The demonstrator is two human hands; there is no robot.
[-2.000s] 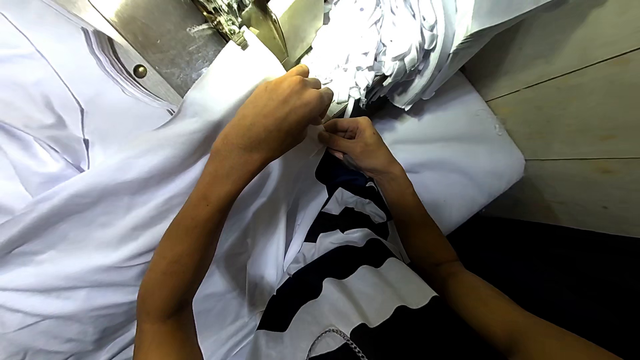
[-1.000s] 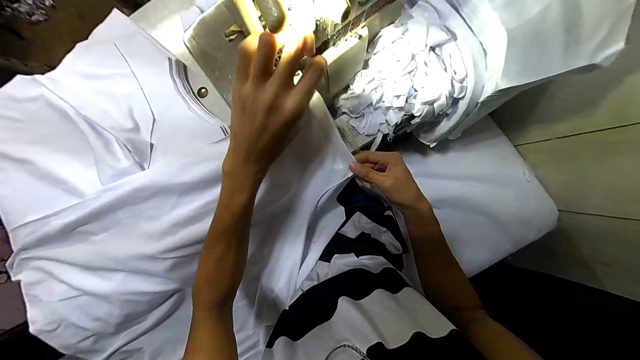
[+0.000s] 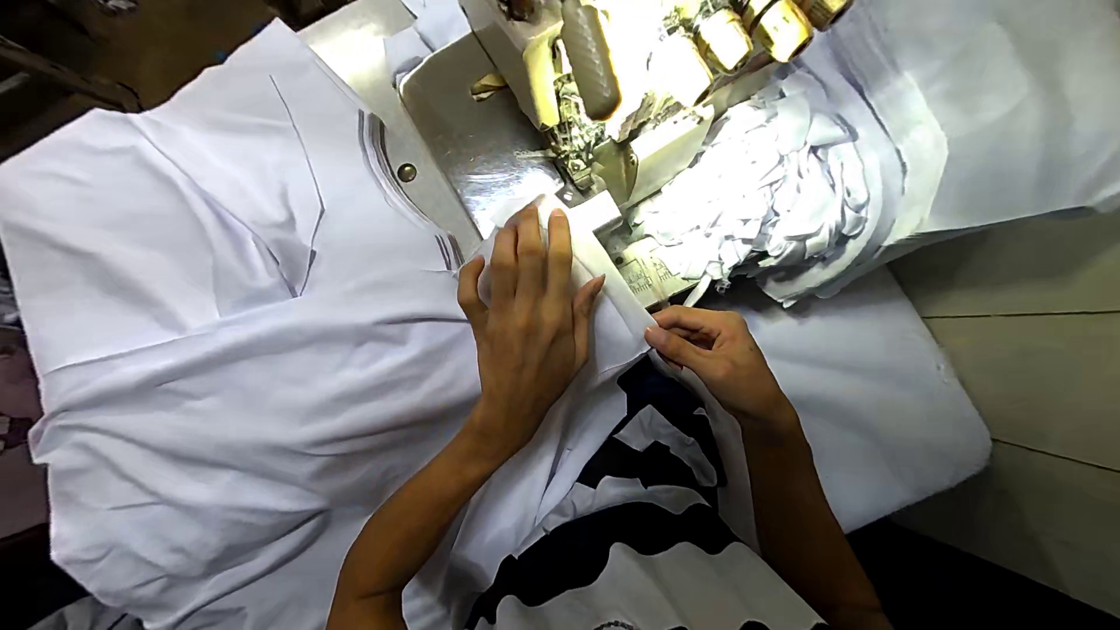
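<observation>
White knit fabric (image 3: 262,385) spreads over the left side and runs up to the metal plate of an overlock sewing machine (image 3: 577,131). My left hand (image 3: 534,324) lies palm down on a folded edge of the fabric, fingertips just below the presser foot area, fingers a little apart. Between thumb and forefinger, my right hand (image 3: 713,354) pinches the same edge nearer to my body. A dark seam line shows on the cloth at the left. The machine's lamp glare hides part of the needle area.
A heap of white fabric trimmings (image 3: 770,184) fills a white cloth catcher (image 3: 927,157) right of the machine. A white padded surface (image 3: 866,394) extends below it, beside a pale panelled wall or floor (image 3: 1032,376). Black-and-white striped clothing (image 3: 612,569) is at my lap.
My left hand was up at the machine head one second ago and has come down onto the fabric edge. My right hand keeps its pinch on the edge.
</observation>
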